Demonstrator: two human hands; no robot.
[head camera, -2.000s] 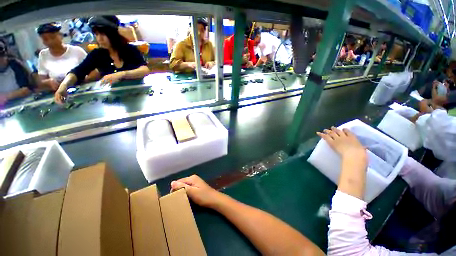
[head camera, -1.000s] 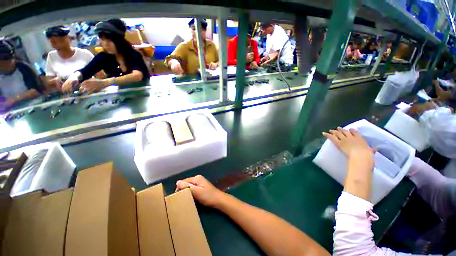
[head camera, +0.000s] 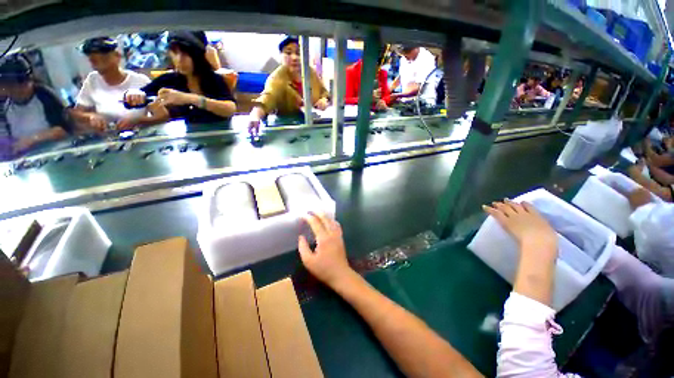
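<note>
My right hand (head camera: 325, 249) is bare and reaches in from the bottom right. Its fingers are spread, with the fingertips at the front right edge of a white foam tray (head camera: 259, 240), and it holds nothing. The tray lies on the dark conveyor. It holds two greyish rounded shapes side by side, with a small brown box (head camera: 270, 200) between them. Several brown cardboard boxes (head camera: 159, 310) stand in a row at the lower left, in front of the tray. My left hand is not in view.
Another foam tray (head camera: 70, 247) is at the left. At the right, a neighbour's hand (head camera: 526, 225) with a pink sleeve rests on a foam tray (head camera: 565, 247) on the green bench (head camera: 436, 303). A green post (head camera: 480, 140) stands between. People sit across the line.
My right hand has left the top of the rightmost brown box and moved up and right to the foam tray's edge. Its fingers have spread. A person opposite now reaches onto the far line.
</note>
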